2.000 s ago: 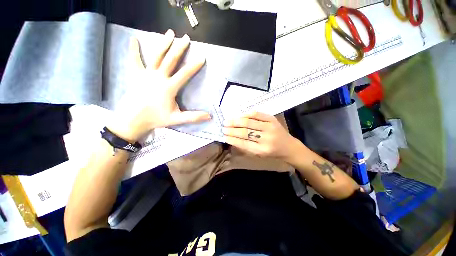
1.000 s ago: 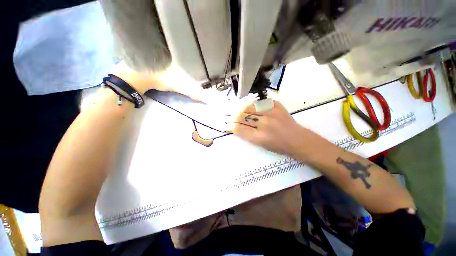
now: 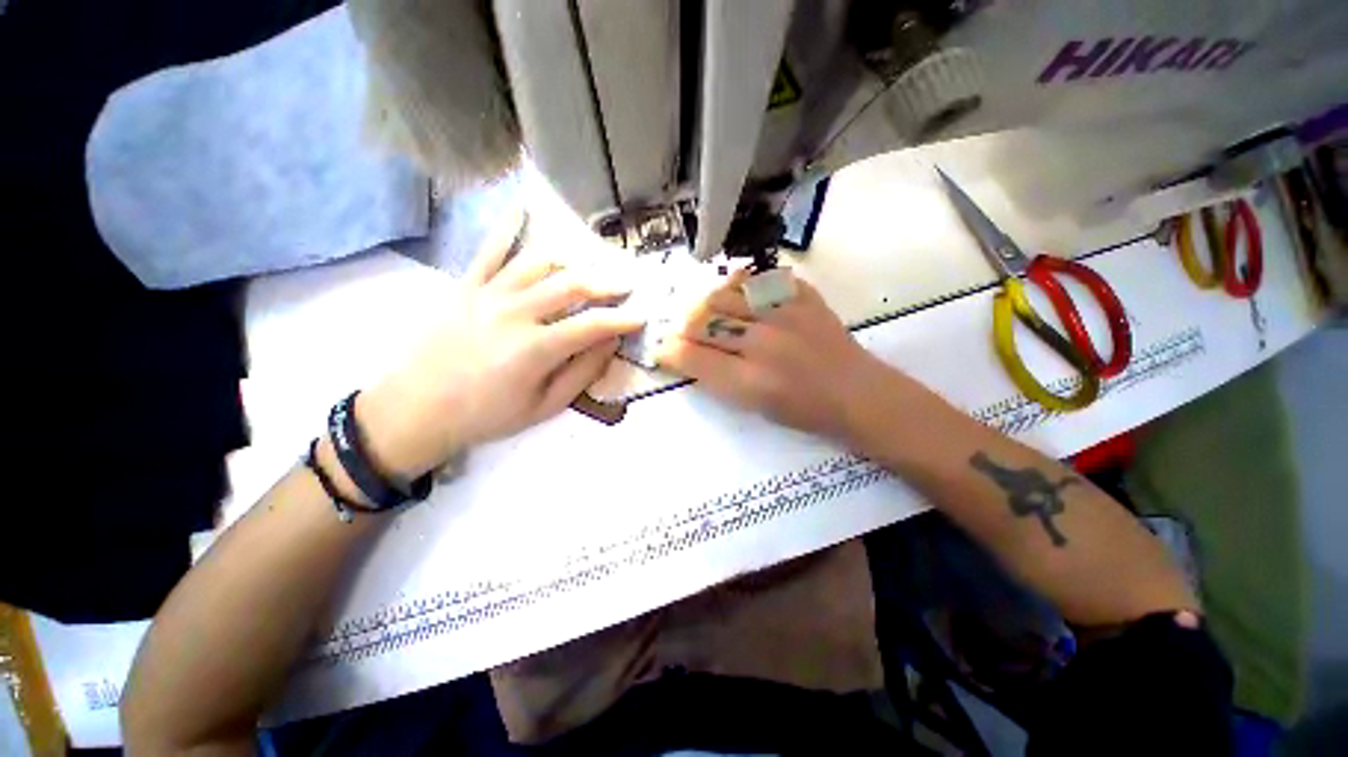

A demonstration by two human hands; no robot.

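A pale grey-blue facing piece [image 3: 266,170] lies left of the sewing machine [image 3: 961,111], its right part running into glare near the needle. My left hand [image 3: 510,348] lies palm down, fingertips beside the presser foot [image 3: 658,229]. My right hand [image 3: 769,348] lies just right of it, fingers close together, fingertips near my left ones. Glare washes out the cloth under both hands, so I cannot tell whether they pinch or only press it. A small pale guide [image 3: 769,292] shows at my right knuckles.
Black fabric [image 3: 118,399] is piled at the left. Scissors with yellow and red loops [image 3: 1053,328] lie right of my right hand; second scissors [image 3: 1224,249] lie farther right. A brown tab [image 3: 599,408] and a printed scale [image 3: 591,559] show on the table. Yellow tape [image 3: 30,680] is at lower left.
The facing piece went from under my spread left hand to the machine. Over the last second, my left hand came out from behind the machine head and now shows beside the presser foot.
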